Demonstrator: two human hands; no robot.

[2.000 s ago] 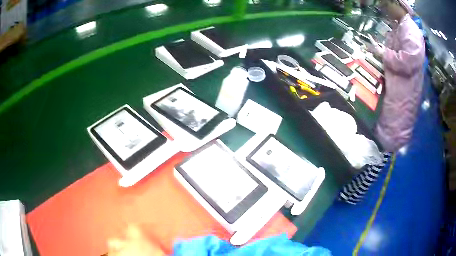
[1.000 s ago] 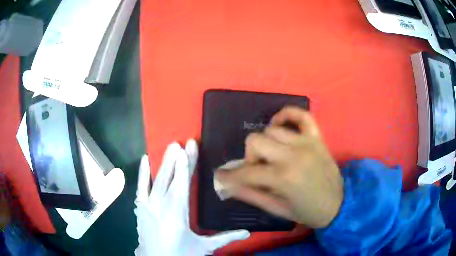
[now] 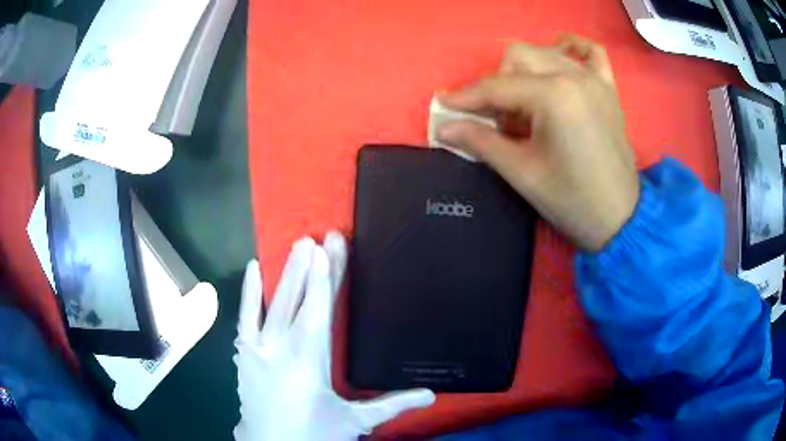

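A black e-reader (image 3: 439,284) lies back up on the red mat (image 3: 388,69), its grey "koobe" logo upright. My right hand (image 3: 552,129) is bare and pinches a small white folded cloth (image 3: 458,125) at the e-reader's top edge. My left hand (image 3: 297,353), in a white glove, lies flat along the e-reader's left edge, its thumb at the lower left corner. It grips nothing; its fingers are apart.
A white retail box (image 3: 121,69) is at the upper left. Below it, another e-reader (image 3: 93,250) lies face up on a white box. More boxed e-readers (image 3: 760,172) stand at the right edge. A blue sleeve (image 3: 43,379) shows at the lower left.
My right hand has moved with the cloth from the e-reader's lower left back up to its top edge, uncovering the logo. My left hand has hardly moved.
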